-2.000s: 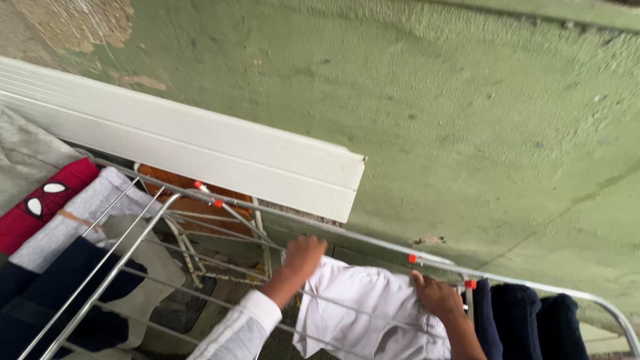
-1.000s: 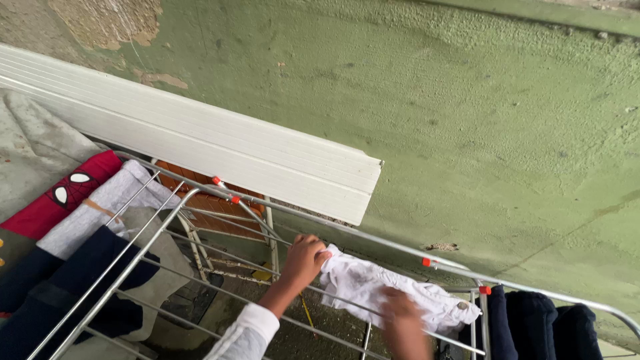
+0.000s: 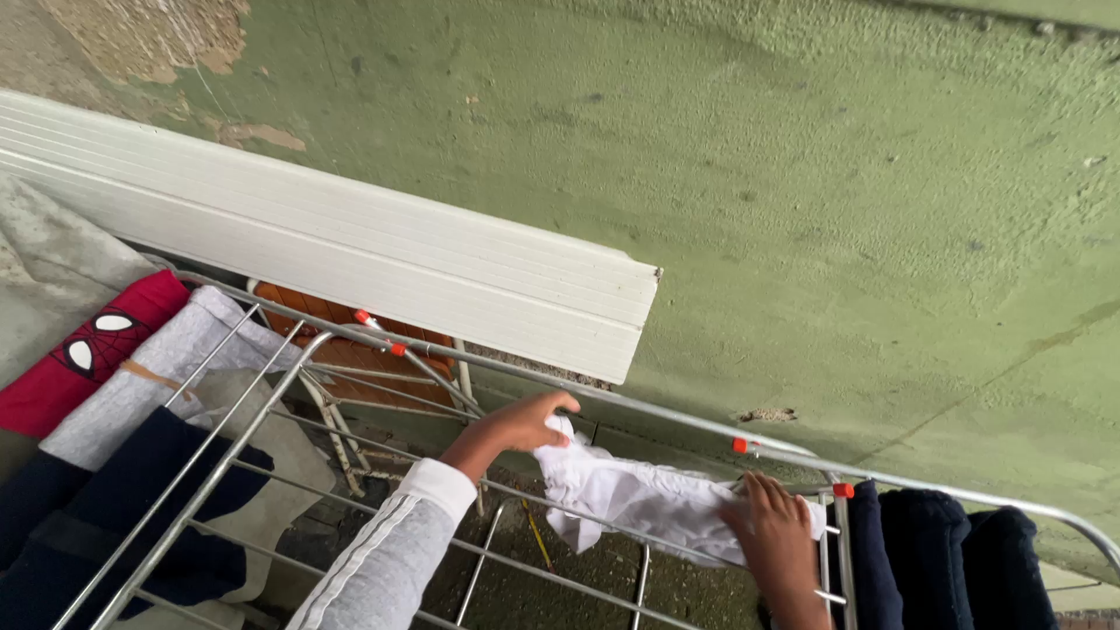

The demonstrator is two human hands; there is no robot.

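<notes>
A white cloth garment (image 3: 643, 499) lies over the rods of a metal folding drying rack (image 3: 560, 503), near its far rail. At the garment's left end, my left hand (image 3: 516, 429) pinches the upper corner between thumb and fingers. My right hand (image 3: 774, 525) rests on the right end of the cloth, fingers pointing up and slightly blurred; whether it grips the fabric is unclear. A grey sleeve with white stripes covers my left forearm.
Dark garments (image 3: 923, 560) hang at the rack's right end. On the left hang a red cloth (image 3: 114, 341), a light grey garment (image 3: 166, 367) and navy clothes (image 3: 157, 516). Behind are a brown slatted chair (image 3: 376, 359), a white ribbed panel (image 3: 350, 236) and a green wall (image 3: 787, 192).
The white garment, spread wide two seconds ago, now lies in a narrower band across the rods. My right hand has moved from the cloth's lower middle to its right end since one second ago.
</notes>
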